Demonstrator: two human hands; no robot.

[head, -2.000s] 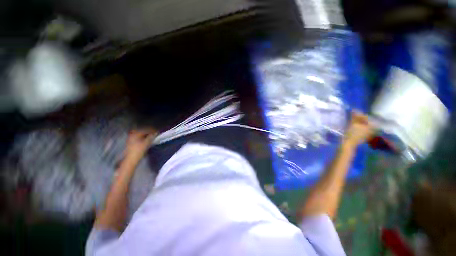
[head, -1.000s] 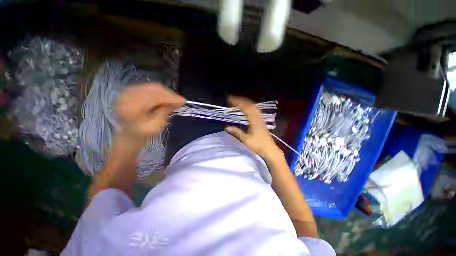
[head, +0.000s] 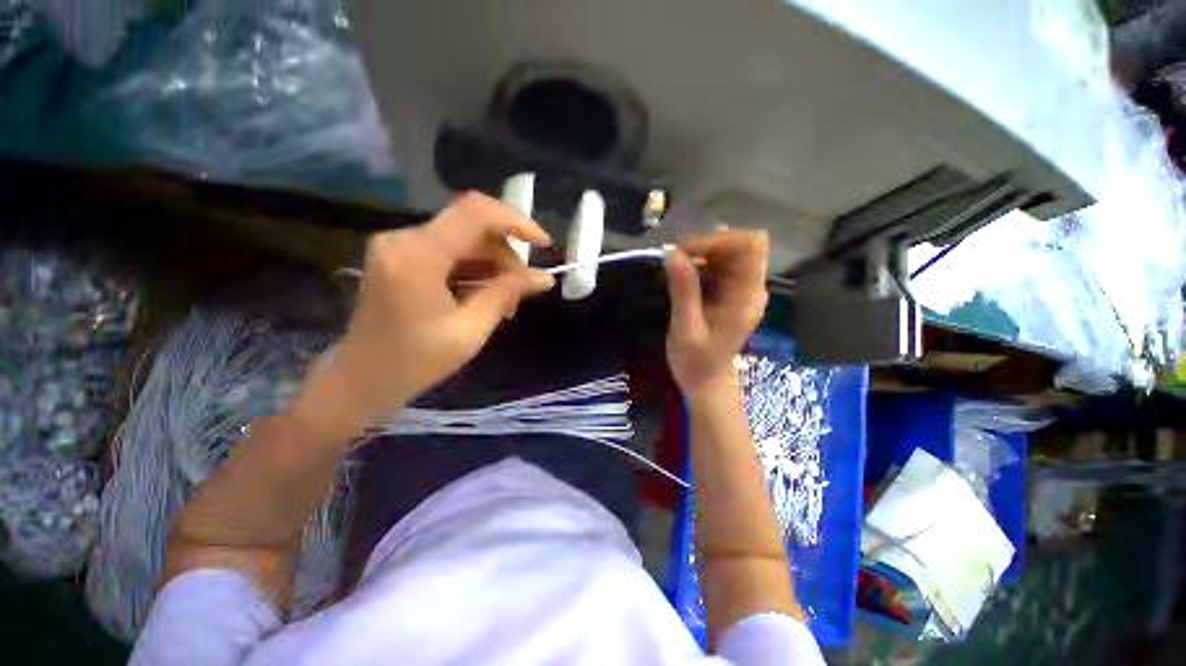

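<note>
A thin white cable runs between my two hands across the two white winding posts on the machine's dark hub. My left hand grips the cable at the left of the posts. My right hand pinches the cable's white tip at the right of the posts. A fanned bunch of white cables lies across my lap below the hands, with one strand reaching right toward my right forearm.
The off-white winding machine fills the top. A dark tying head juts out at right. A blue bin holds coiled cables; another blue bin with a white sheet stands farther right. A grey-white cable hank lies at left.
Both hands have left the bunch on the lap and moved up to the winding posts with one cable. The view has shifted, showing more of the machine.
</note>
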